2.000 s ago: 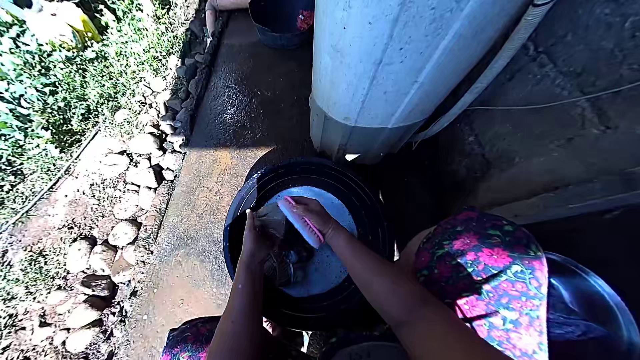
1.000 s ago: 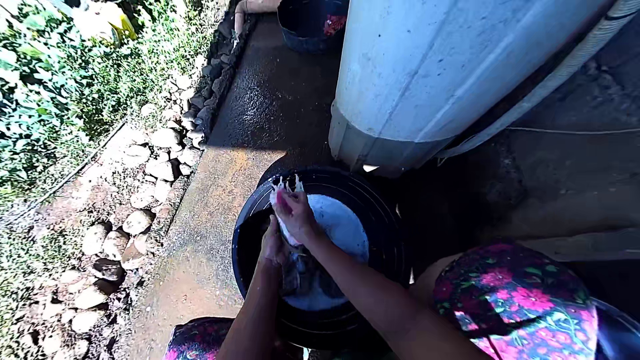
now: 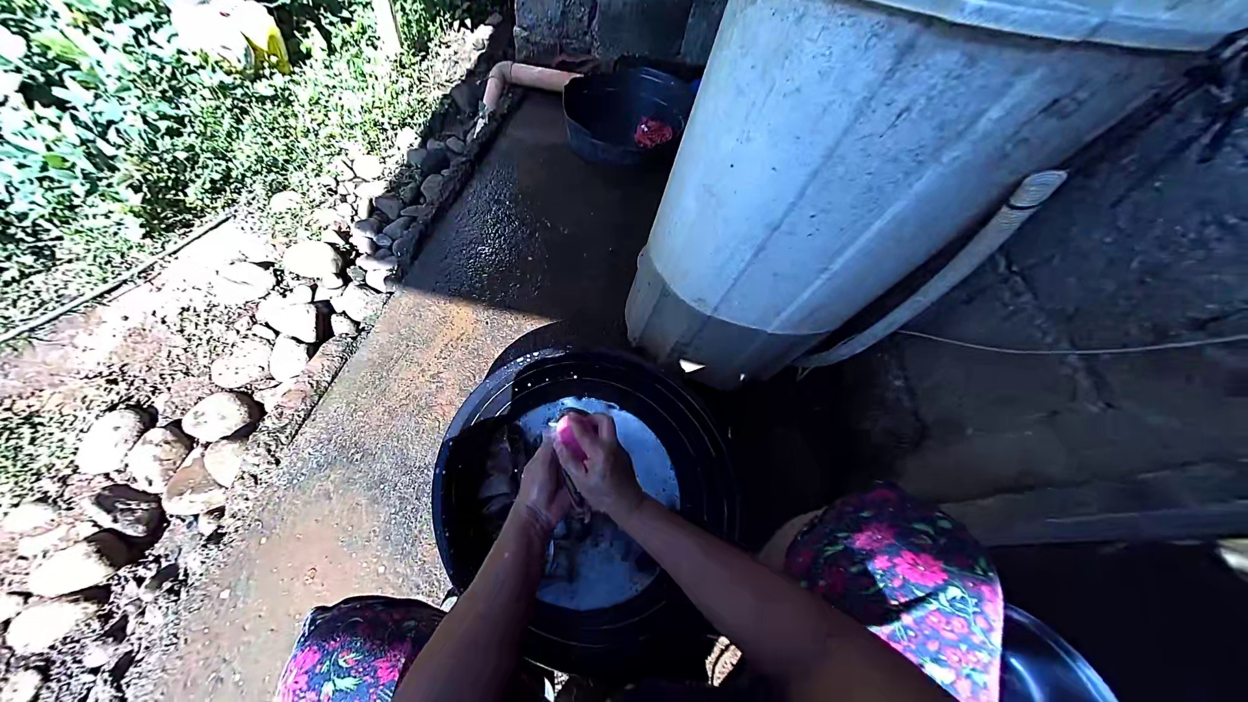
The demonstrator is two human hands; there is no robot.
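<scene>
A round black tub [image 3: 707,444] stands between my knees, holding foamy water [image 3: 643,458] and wet, dark cloth [image 3: 499,468]. Over the water my right hand [image 3: 603,468] is closed around a pink brush [image 3: 572,439], mostly hidden by the fingers. Close against it, my left hand [image 3: 544,485] grips part of the wet cloth, which hangs down between the hands into the water. The brush's bristles cannot be seen.
A tall pale column-like container [image 3: 819,175] rises just beyond the tub, with a ribbed hose [image 3: 946,283] along it. Farther back sits a black basin [image 3: 609,122] with something red inside. Stones [image 3: 222,416] edge the concrete at left; a shiny basin [image 3: 1048,663] is at lower right.
The pink brush, broadside in view two seconds ago, is now mostly covered by my right hand. Both hands have come together over the tub. The view has tilted up somewhat.
</scene>
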